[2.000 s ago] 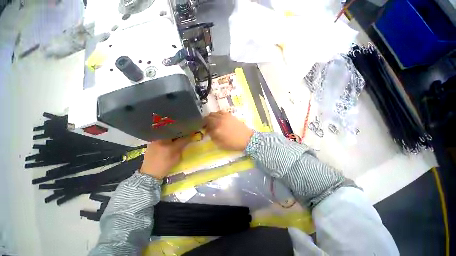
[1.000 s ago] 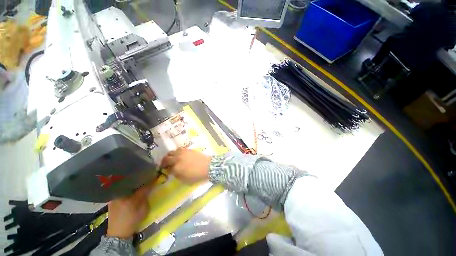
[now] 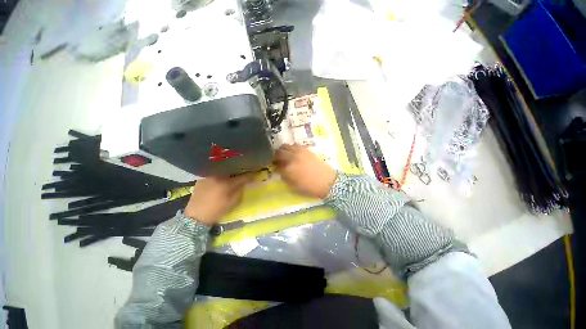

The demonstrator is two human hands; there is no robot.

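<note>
The white sewing machine with its dark grey head cover (image 3: 205,135) stands in front of me. My left hand (image 3: 213,198) is at the cover's lower edge, its fingertips hidden under the head. My right hand (image 3: 304,171) is at the cover's lower right corner, fingers bent together. What either hand grips is hidden or blurred. A pile of black webbing straps (image 3: 260,277) lies nearest me on clear plastic. More black straps (image 3: 106,186) fan out at the left. Yellow tape (image 3: 276,196) runs below the hands.
A clear crinkled bag (image 3: 453,119) and small silver rings (image 3: 421,171) lie at the right. Beyond them is a long black strap bundle with silver ends (image 3: 520,138). A thin dark tool with a red part (image 3: 379,168) lies near red-orange cord. A blue bin (image 3: 546,48) stands top right.
The view swung right a second ago and is now back over the machine and the left straps. Both hands remain by the head's lower edge.
</note>
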